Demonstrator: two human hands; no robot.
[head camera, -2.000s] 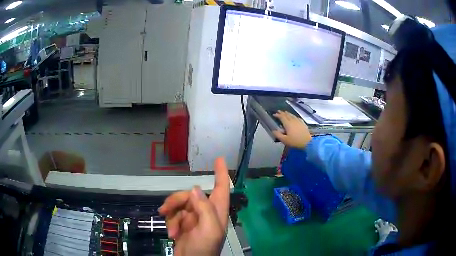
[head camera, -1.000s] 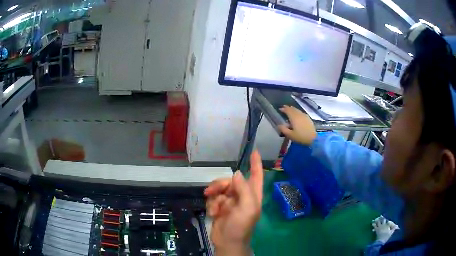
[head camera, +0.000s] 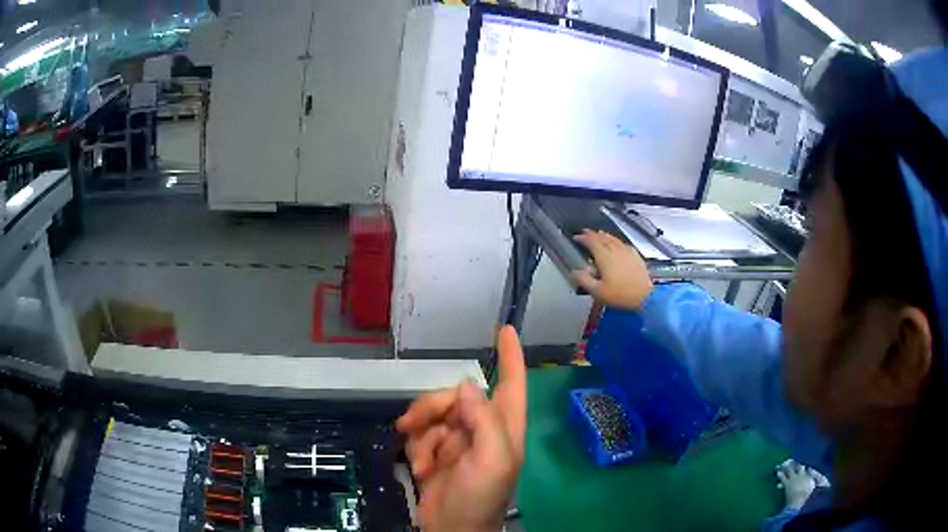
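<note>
My right hand (head camera: 468, 447) is bare and empty at the bottom centre. Its index finger is raised and its other fingers are loosely curled to the left. It is in front of the right end of a black carrier (head camera: 390, 457). The carrier holds a circuit board with silver-white bars (head camera: 138, 480), orange-copper blocks (head camera: 226, 486) and black parts with a white cross shape (head camera: 315, 460). My hand hides part of the carrier's right side. The monitor (head camera: 593, 109) shows a mostly white page. My left hand is not in view.
A person in blue (head camera: 863, 312) is close on the right, one hand (head camera: 615, 272) on the shelf below the monitor. A small blue bin (head camera: 606, 426) of tiny parts stands on the green mat (head camera: 644, 499). A pale rail (head camera: 281, 372) runs behind the carrier. Papers (head camera: 707, 231) lie on the shelf.
My right hand moved right from its place two seconds ago, then slightly back left, index finger still raised. The view shifted slightly. The other person's hand stays at the shelf.
</note>
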